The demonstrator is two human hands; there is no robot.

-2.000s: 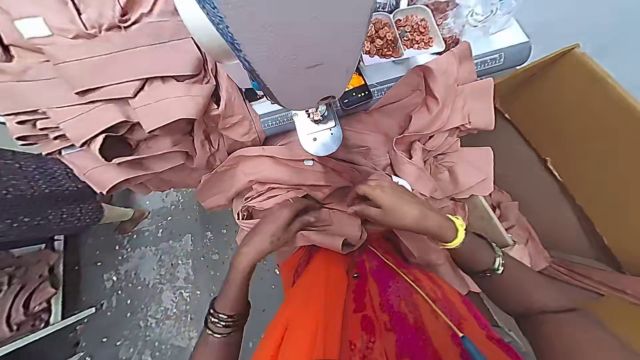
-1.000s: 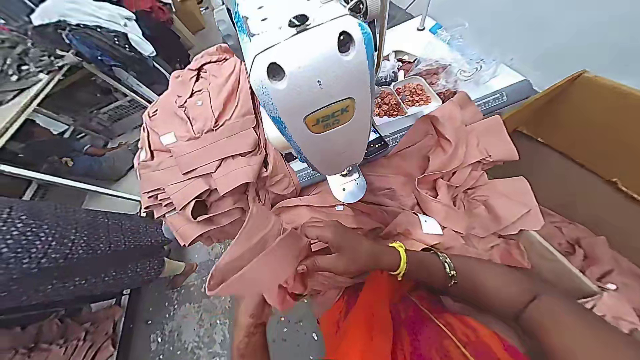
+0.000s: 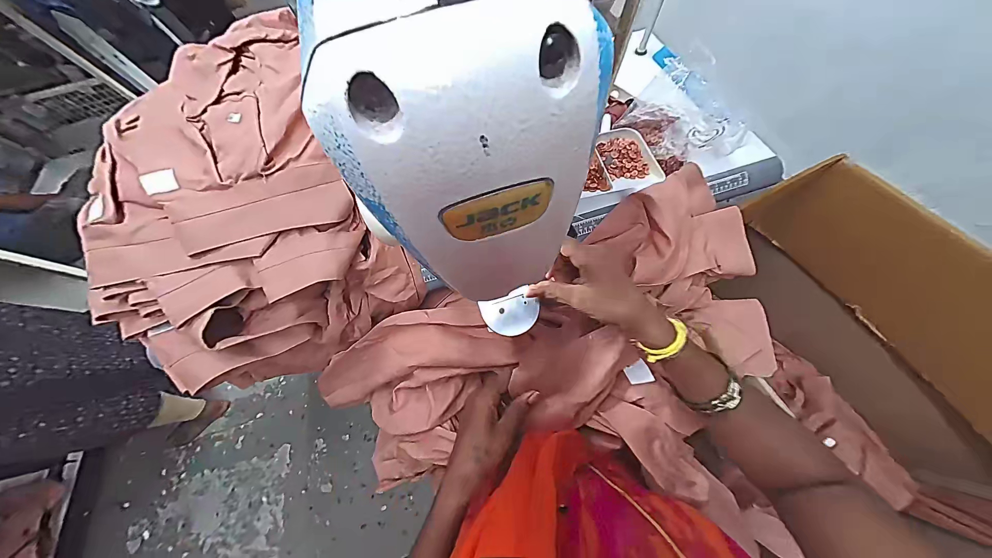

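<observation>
A white and blue Jack sewing machine head (image 3: 465,139) fills the upper middle, its rounded metal foot guard (image 3: 510,311) low over a pink-brown cloth garment (image 3: 434,341). My left hand (image 3: 492,422) grips a fold of this garment below the machine, near my orange and magenta clothing. My right hand (image 3: 593,287), with a yellow bangle at the wrist, is beside the guard, thumb and finger at its right edge; whether it pinches anything small cannot be told. A white tag (image 3: 639,372) lies on the cloth under the right wrist.
Stacked pink-brown garments (image 3: 256,225) lie left of the machine. A divided tray of reddish buttons (image 3: 624,159) and clear plastic bags (image 3: 697,116) are behind it on the right. An open cardboard box (image 3: 876,232) stands at the right. A person in dark patterned clothing (image 3: 70,380) is at the left.
My right hand has moved from the cloth up to the guard of the machine. My left hand, mostly hidden one second ago, now shows on the garment. The view has come closer to the machine.
</observation>
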